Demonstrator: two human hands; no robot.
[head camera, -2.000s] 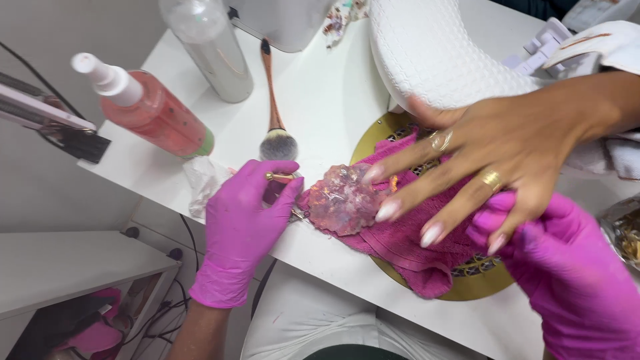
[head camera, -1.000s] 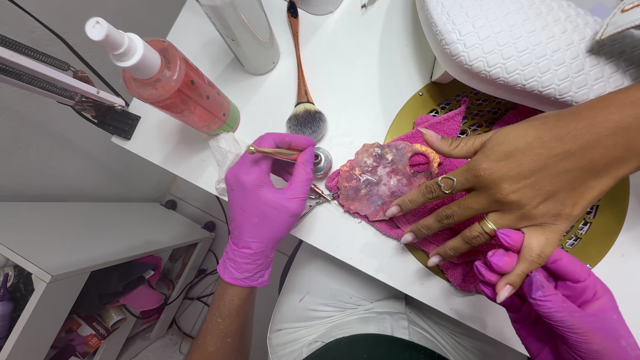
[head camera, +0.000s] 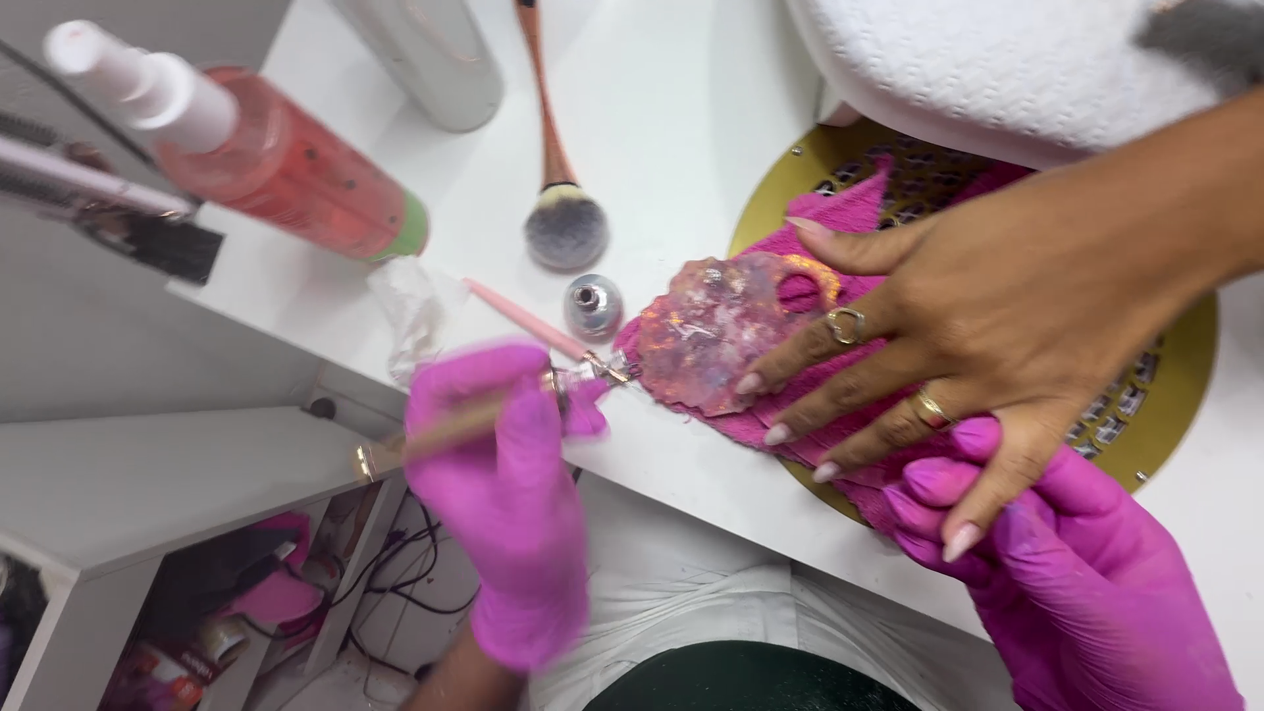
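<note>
My left hand (head camera: 509, 474), in a pink glove, grips a thin brush (head camera: 459, 430), blurred, its tip by a small glass dish (head camera: 593, 306). Beside it a pink-handled tool (head camera: 523, 316) lies on the white table. My right hand (head camera: 1076, 553), also gloved, holds the little finger of another person's hand (head camera: 968, 296), which wears two rings and has long pale nails. That hand rests palm down over a magenta towel (head camera: 849, 222) and the edge of a shimmering pink resin palette (head camera: 711, 326).
A red spray bottle (head camera: 296, 168), a clear bottle (head camera: 430, 59) and a fluffy brush (head camera: 565, 227) are at the left. Under the towel is a gold round tray (head camera: 1185, 375). A white padded armrest (head camera: 987, 69) stands behind. An open shelf (head camera: 197, 494) is at lower left.
My left hand has moved away from the small dish toward the table's front edge, brush still held. The view has come closer. My right hand still holds the little finger.
</note>
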